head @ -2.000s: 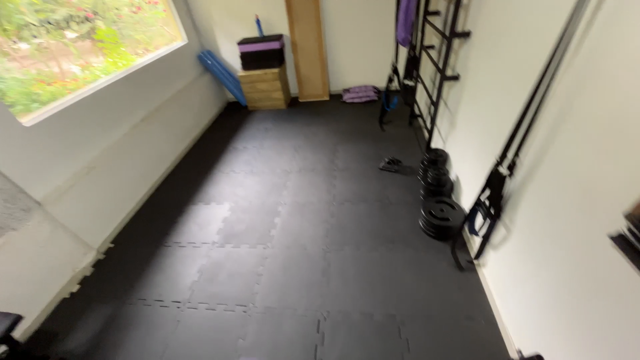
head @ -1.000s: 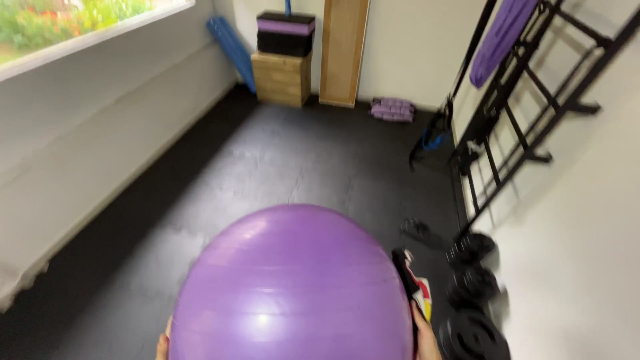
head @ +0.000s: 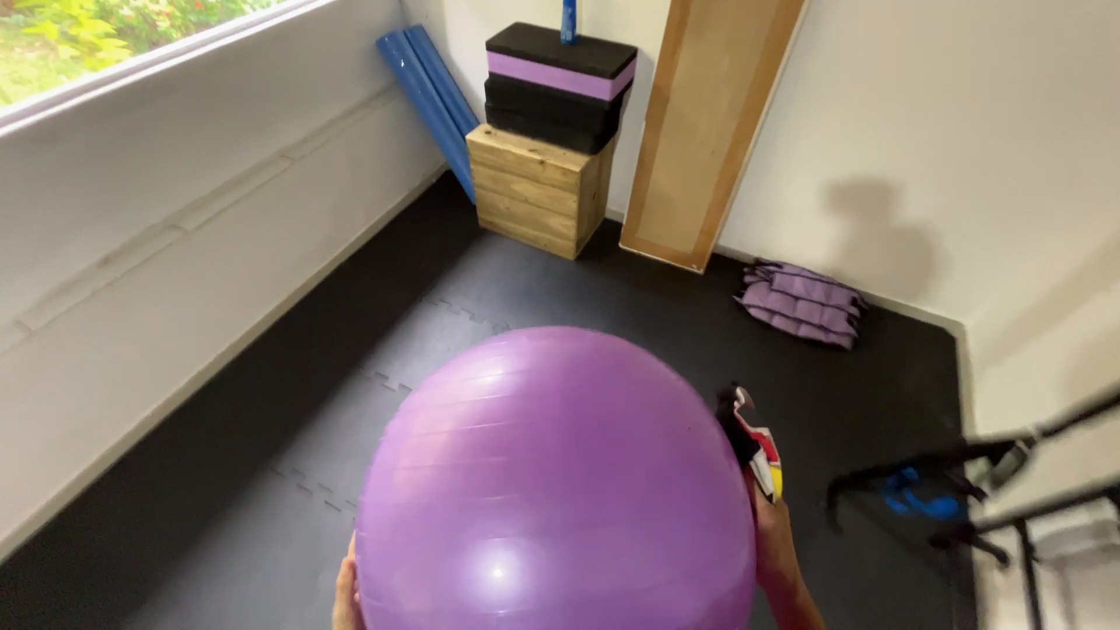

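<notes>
A large purple exercise ball (head: 560, 481) fills the lower middle of the head view, held between both hands. My left hand (head: 346, 586) presses on its left side, mostly hidden behind the ball. On the ball's right side is my right hand (head: 770, 525), which also has a cloth (head: 758, 451) in black, white, red and yellow, pinned against the ball.
Ahead stands a wooden box (head: 529, 192) with black and purple foam blocks (head: 560, 79) on it. Blue foam rollers (head: 433, 105) lean in the corner, a framed board (head: 700, 131) against the wall. Purple ankle weights (head: 803, 302) lie on the floor; straps (head: 919, 499) hang at right.
Two seconds ago neither the ball nor my hands were in view; one second ago both hands held the ball. The view has moved nearer to the wooden box and the far wall.
</notes>
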